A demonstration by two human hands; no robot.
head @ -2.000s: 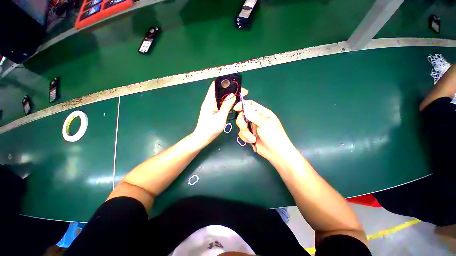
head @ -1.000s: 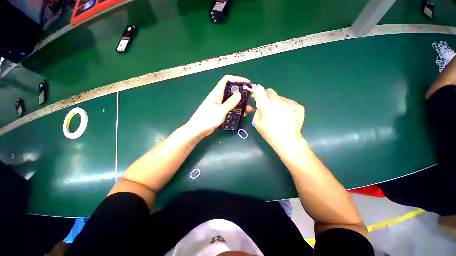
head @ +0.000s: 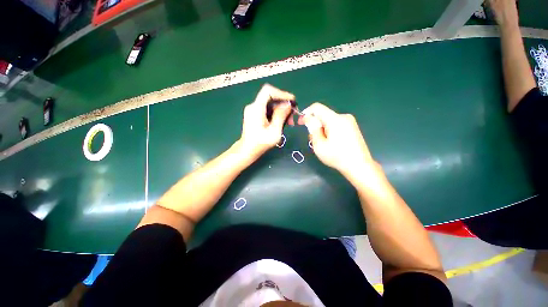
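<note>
My left hand (head: 262, 120) is closed around a small black handset (head: 274, 108), held above the green bench. Most of the handset is hidden by the fingers. My right hand (head: 330, 133) is just right of it, with thumb and forefinger pinched at the handset's upper right end. A thin pale, slightly metallic-looking bit (head: 298, 111) runs from the right fingertips towards the handset; I cannot tell what it is. Loose white rings lie on the bench below the hands, one (head: 297, 156) between the forearms and another (head: 240, 204) nearer my body.
A tape roll (head: 98, 142) lies flat at left. A pale metal strip (head: 240, 75) borders the belt, which carries spaced handsets (head: 137, 49). A grey post (head: 455, 19) stands at upper right. Another person's arm (head: 514, 63) reaches over the belt beside a white heap (head: 541, 66).
The left hand has turned the handset, so its keypad no longer shows. The right fingertips stay at its upper end. The neighbour's arm has reached out towards the belt. The belt handsets have shifted left.
</note>
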